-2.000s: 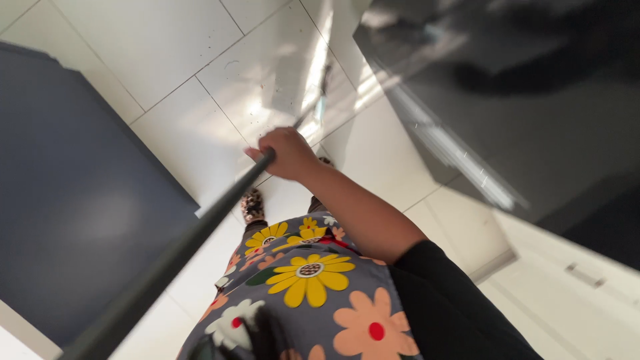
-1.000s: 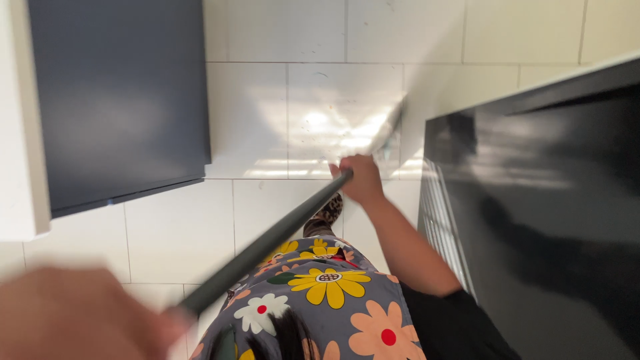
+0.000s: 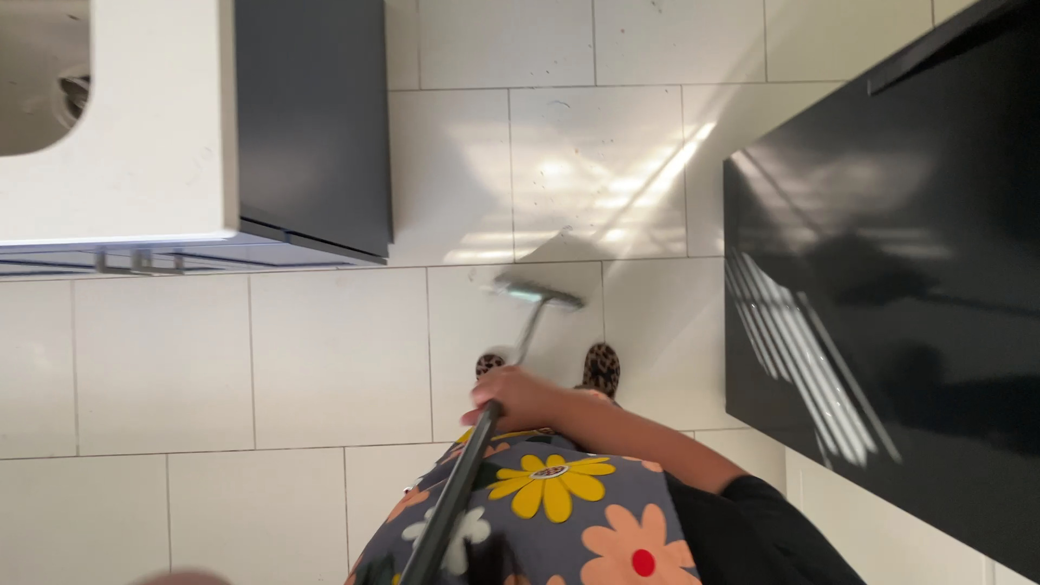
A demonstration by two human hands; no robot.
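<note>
My right hand (image 3: pixel 513 400) is closed around the dark pole of a long-handled floor broom (image 3: pixel 452 497), in front of my flowered apron (image 3: pixel 552 487). Beyond the hand the thin shaft runs up to the broom's wide head (image 3: pixel 540 292), blurred, over the white floor tiles just ahead of my shoes. Whether the head touches the floor cannot be told. A blurred bit of my left hand (image 3: pixel 183 578) shows at the bottom edge, left of the pole; its fingers and what it holds are out of view.
Small dark specks of debris lie on the floor tiles (image 3: pixel 561 122) ahead. A dark blue cabinet (image 3: pixel 313 122) with a white countertop (image 3: pixel 162 191) and sink stands at the left. A glossy black surface (image 3: pixel 877 268) fills the right side. My leopard-print shoes (image 3: pixel 601 370) are below the broom head.
The broom head has come from farther ahead on the right to just before my shoes. My left hand, seen on the pole one second ago, has moved mostly out of view at the bottom.
</note>
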